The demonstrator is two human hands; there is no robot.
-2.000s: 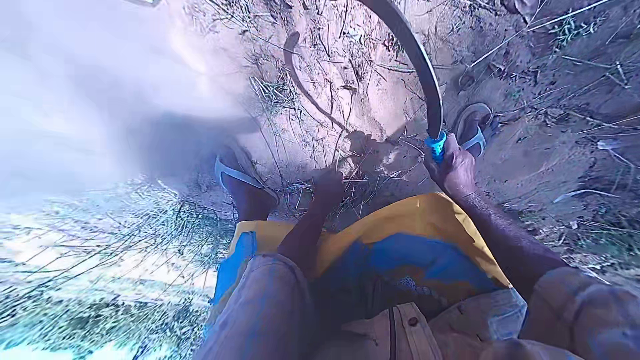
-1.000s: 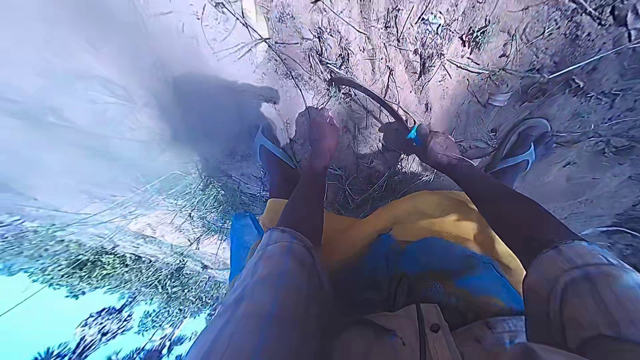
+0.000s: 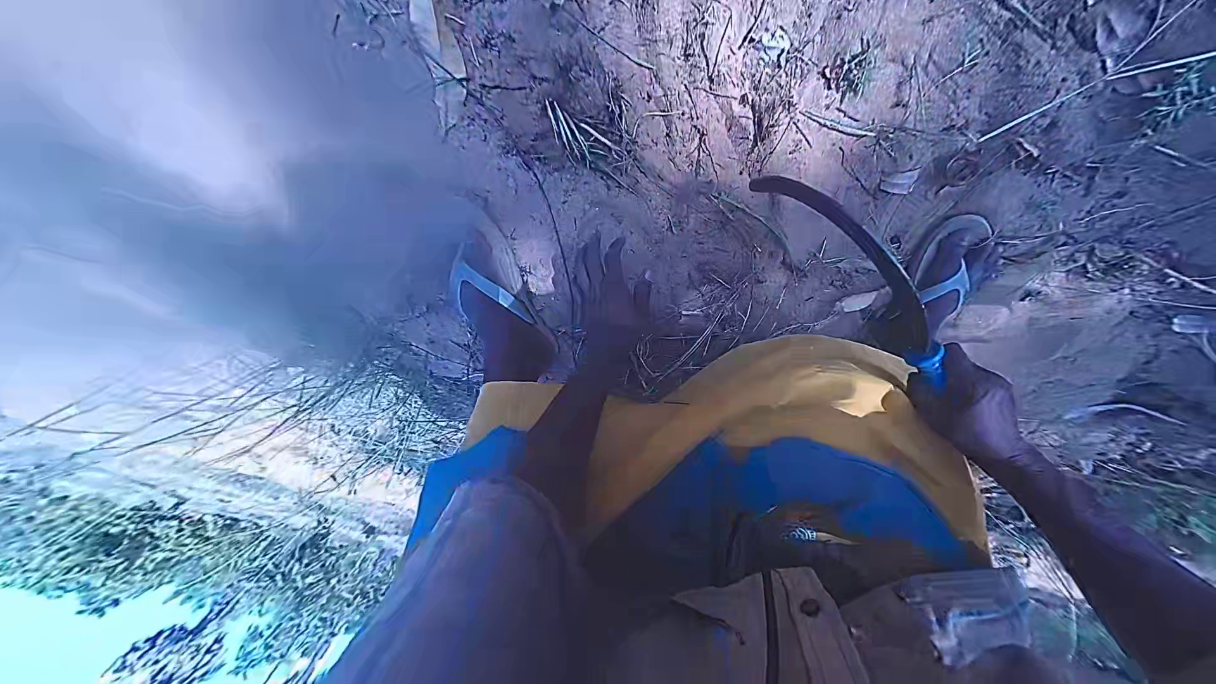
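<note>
My right hand (image 3: 969, 404) is closed around the handle of a sickle (image 3: 860, 233), just below its blue collar. The curved dark blade points up and to the left, over the ground near my sandalled foot on the right. My left hand (image 3: 613, 290) is held low over the soil beside my other foot, fingers spread, with nothing seen in it. Dry grass stalks (image 3: 679, 356) lie on the ground just right of that hand. Yellow and blue cloth (image 3: 760, 408) covers my lap between the arms.
Bare soil with dry stems and twigs (image 3: 589, 133) spreads ahead of me. My feet in flip-flops (image 3: 499, 294) stand on both sides. Long grass (image 3: 313, 408) grows at the left. A grey blur covers the upper left of the view.
My right hand has drawn the sickle back toward my lap on the right, away from the left hand. The fingers of my left hand, bunched a second ago, are now spread.
</note>
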